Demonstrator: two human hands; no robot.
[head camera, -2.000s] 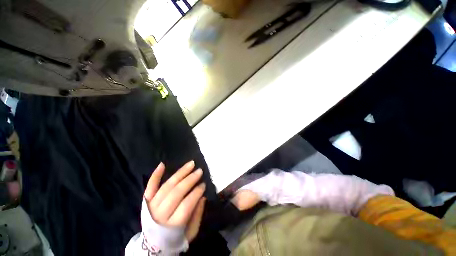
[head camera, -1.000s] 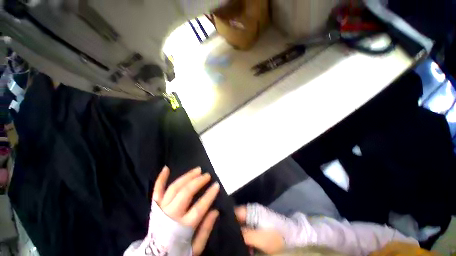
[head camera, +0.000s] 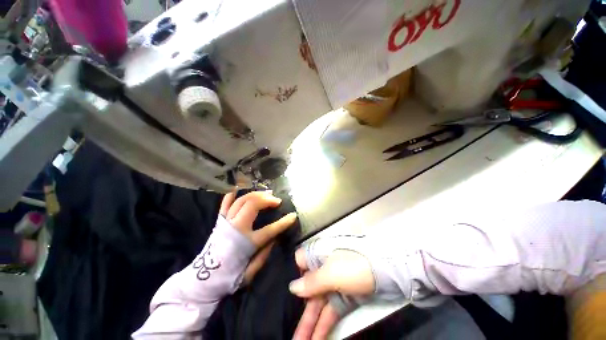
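Note:
The black garment piece (head camera: 119, 239) spreads on the left and runs up under the machine's needle end (head camera: 271, 174). My left hand (head camera: 256, 222), in a pale sleeve, lies on the cloth just below the needle area with its fingers apart; its fingertips are close to the presser foot, which is mostly hidden. My right hand (head camera: 342, 275) is at the cloth's right edge, nearer me, with thumb and forefinger closed at the black edge and the other fingers pointing down. The white sewing machine (head camera: 266, 80) with red lettering stands above the work.
Black thread snips (head camera: 424, 143) lie on the machine bed. Scissors (head camera: 495, 118) with black and red near the handles lie right of them. A yellow-brown container (head camera: 382, 103) sits under the arm. A pink thread cone (head camera: 93, 23) is at upper left. The white table (head camera: 438, 192) edge runs right.
The view has shifted to show more of the machine. My left hand has moved up the cloth to beside the needle area. My right hand has come up from below to the cloth edge over the table.

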